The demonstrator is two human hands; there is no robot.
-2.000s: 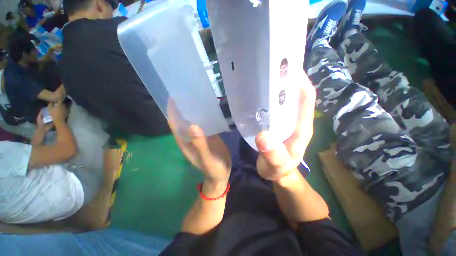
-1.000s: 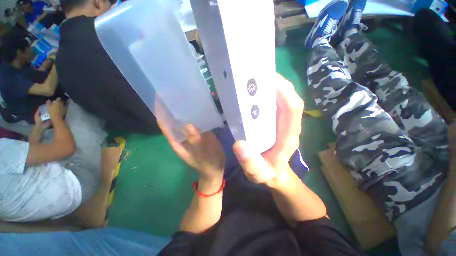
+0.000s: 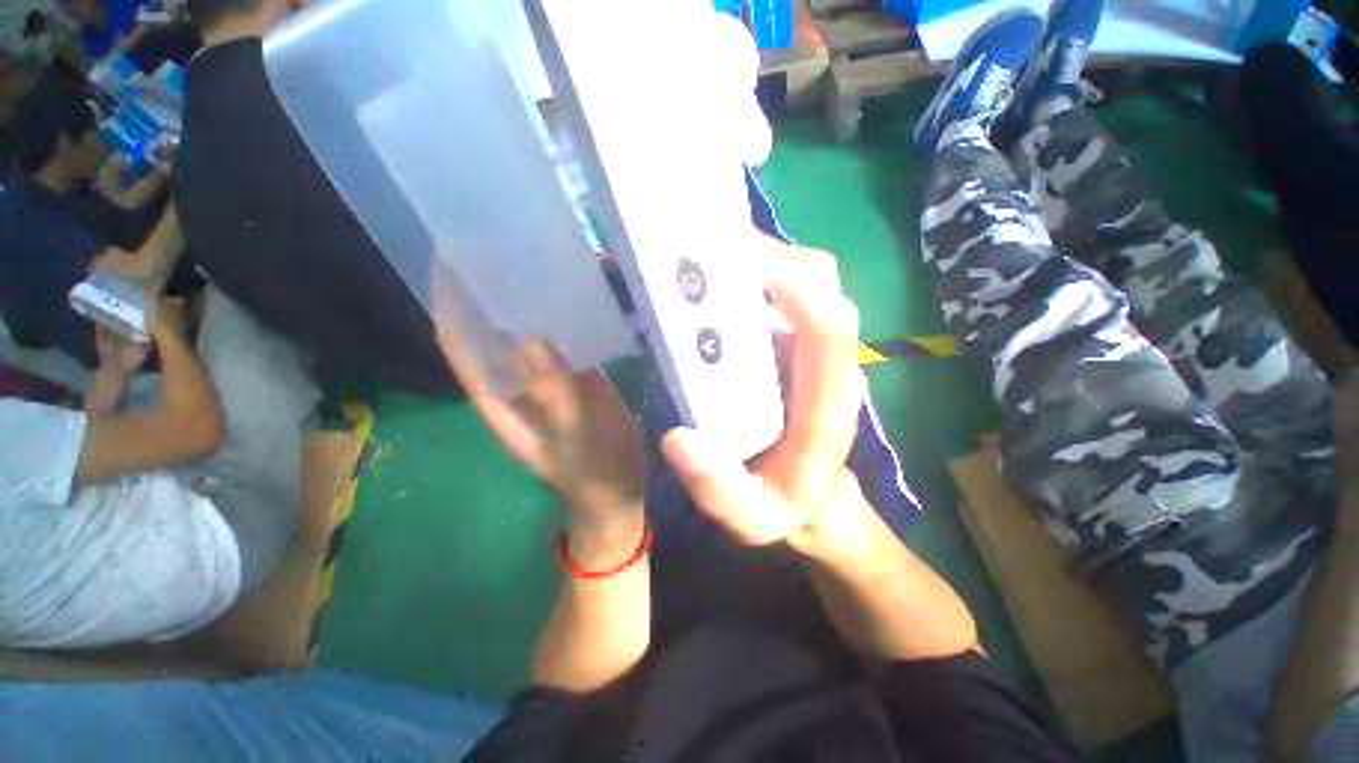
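Observation:
My left hand [image 3: 544,410], with a red wrist cord, holds the lower end of the frosted translucent tank [image 3: 432,179], which tilts up to the left. My right hand [image 3: 783,410] grips the lower end of the opaque white housing [image 3: 648,164]. Two dark round spots [image 3: 696,306] show on the housing's narrow side. The two parts stand close side by side, with a narrow gap at their lower ends. White and reddish details in the gap are too small to make out. The upper ends run to the picture's top edge.
A person's outstretched legs in camouflage trousers [image 3: 1103,328] lie at the right, by cardboard [image 3: 1043,596]. A person in black [image 3: 283,224] and one in a white shirt [image 3: 119,522] sit at the left. A wooden pallet [image 3: 879,45] stands ahead on the green floor [image 3: 432,552].
Both hands and both parts have moved to the left. The housing has turned and leans more to the left, its spotted side facing me more. Both hands keep their hold.

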